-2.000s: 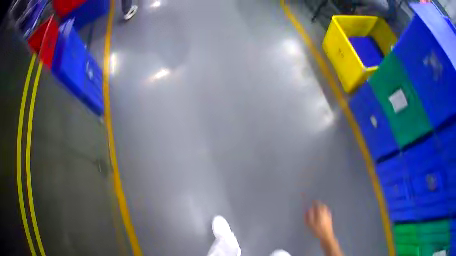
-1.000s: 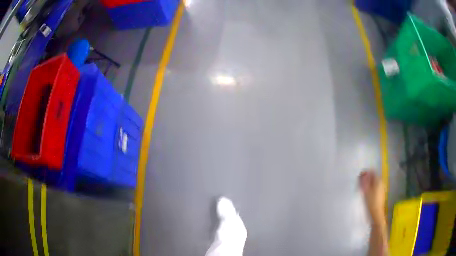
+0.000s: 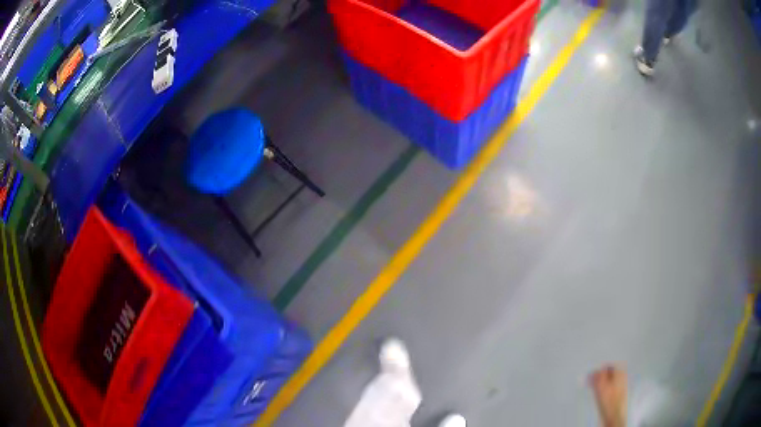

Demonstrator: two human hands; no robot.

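Note:
My right hand (image 3: 609,388) is bare, small and blurred near the bottom edge, right of centre, hanging over the grey floor. No object shows in it, and its finger shape is unclear. My left hand does not show. A white blurred shape at the bottom centre looks like my shoe (image 3: 392,367). Nearest on the left is a red bin (image 3: 154,334) holding a black sheet marked "Mitra" (image 3: 117,332), beside blue bins (image 3: 250,359).
A blue round stool (image 3: 227,150) with dark legs stands behind the near bins. A red bin (image 3: 417,54) sits on a blue bin (image 3: 467,138) at the yellow line (image 3: 392,271). A person's legs (image 3: 659,29) are at top right. A cluttered green bench (image 3: 67,108) is at upper left.
The view has moved forward and turned left. The stool and red bins show larger. The yellow and green bins on the right have left view. My right hand still shows low on the right.

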